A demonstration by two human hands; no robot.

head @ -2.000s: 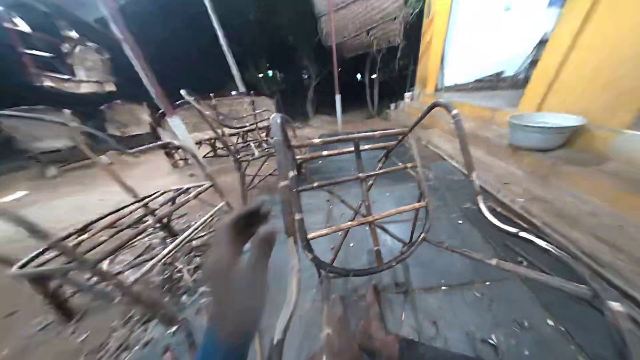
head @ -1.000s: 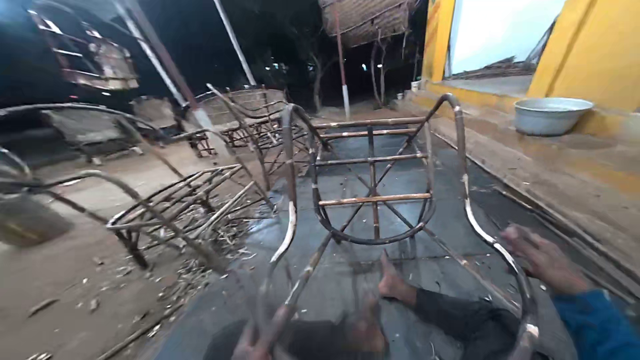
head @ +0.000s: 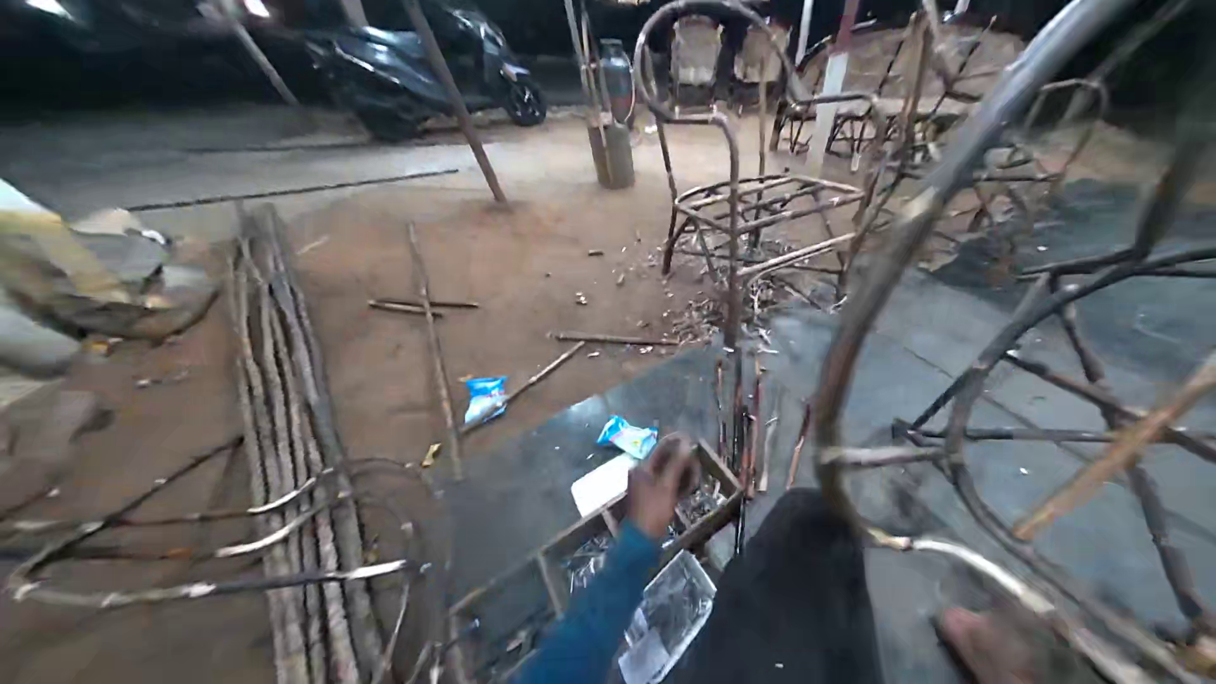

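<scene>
My left hand (head: 663,480), in a blue sleeve, is over the far compartment of a wooden divided box (head: 544,560); its fingers are blurred and hide whatever is under them. Small metal pieces, perhaps nails, lie in the box. A clear plastic container (head: 673,608) rests against the box's near side, and a white rectangular item (head: 604,484) and a blue packet (head: 627,436) lie just past it. The bent-wood chair frame (head: 845,380) rises at the right, beside my leg. My right hand is not in view.
A bundle of long sticks (head: 294,427) and bent rods (head: 190,589) lie at the left. Another blue packet (head: 485,399) is on the dirt. Farther off stand a second chair frame (head: 731,218), a metal cylinder (head: 616,81) and a scooter (head: 427,71).
The view has swung left and down, off the front of the chair frame. My left hand is now at the wooden box. My right hand, at the frame's right side one second ago, is out of view.
</scene>
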